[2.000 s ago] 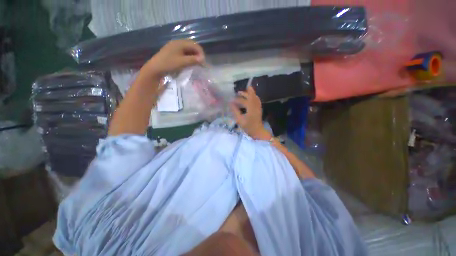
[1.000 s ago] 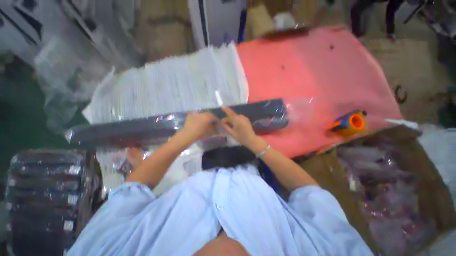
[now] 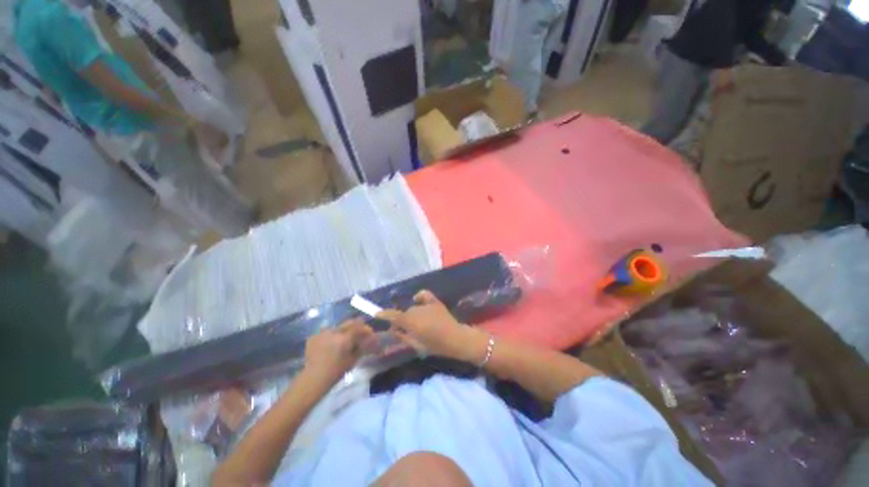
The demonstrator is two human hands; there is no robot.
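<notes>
A long dark bar in clear plastic (image 3: 238,350) lies aslant across the table in front of me. My right hand (image 3: 429,326) is over the bar and holds a small white label (image 3: 366,305) at its fingertips. My left hand (image 3: 335,350) is just left of it, at the bar's near edge, with bent fingers. Whether the left fingers pinch film or anything else cannot be made out. An accessory pack (image 3: 232,407) with reddish contents lies near the bar's near side, beside my left forearm.
White stacked sheets (image 3: 286,269) lie behind the bar. A blue and orange tape dispenser (image 3: 636,273) sits on the coral-red sheet (image 3: 572,204). An open carton (image 3: 610,366) of bagged packs is at right, wrapped bars (image 3: 76,447) at lower left. A person in teal (image 3: 86,71) stands far left; others stand behind.
The view has tilted up and shows more background. The white label now shows clearly at my right fingertips, over the bar. Both hands stay close together at the bar.
</notes>
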